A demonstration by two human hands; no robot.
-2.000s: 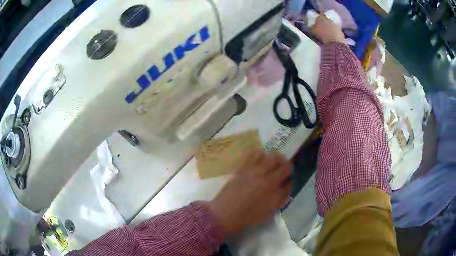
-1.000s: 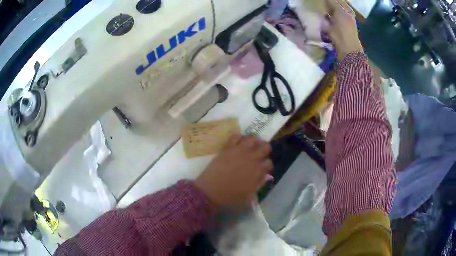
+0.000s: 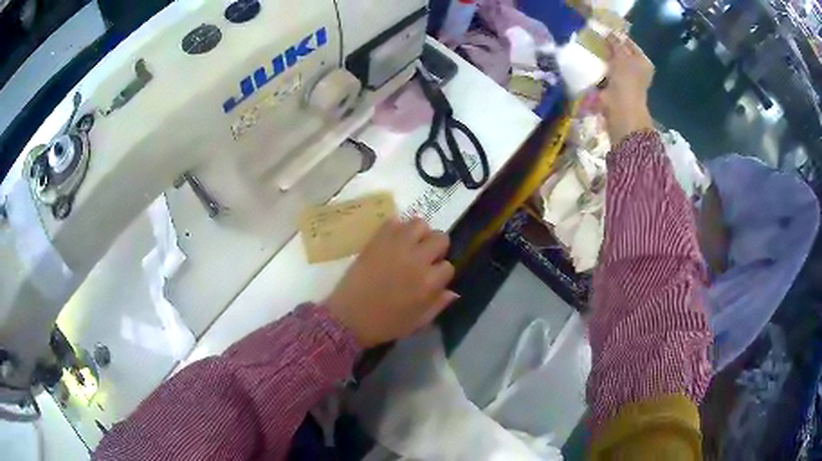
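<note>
A tan card ticket with writing lies on the white machine table. My left hand rests at the table's front edge beside the card, fingers bent; its fingertips and palm are partly hidden, and no held thing shows. My right hand is stretched out to the top right, beyond the table, with its fingers closed on a small white bundle with tan paper by it. The fingertips are blurred. White cloth hangs below my left hand.
The JUKI sewing machine fills the upper left. Black scissors lie by the table edge. A white strip lies under the machine arm. White cut pieces and lavender cloth are beside my right arm.
The view has shifted, so the machine sits further left. My right hand has moved among the bundles and now has a small white bundle. My left hand stays by the card.
</note>
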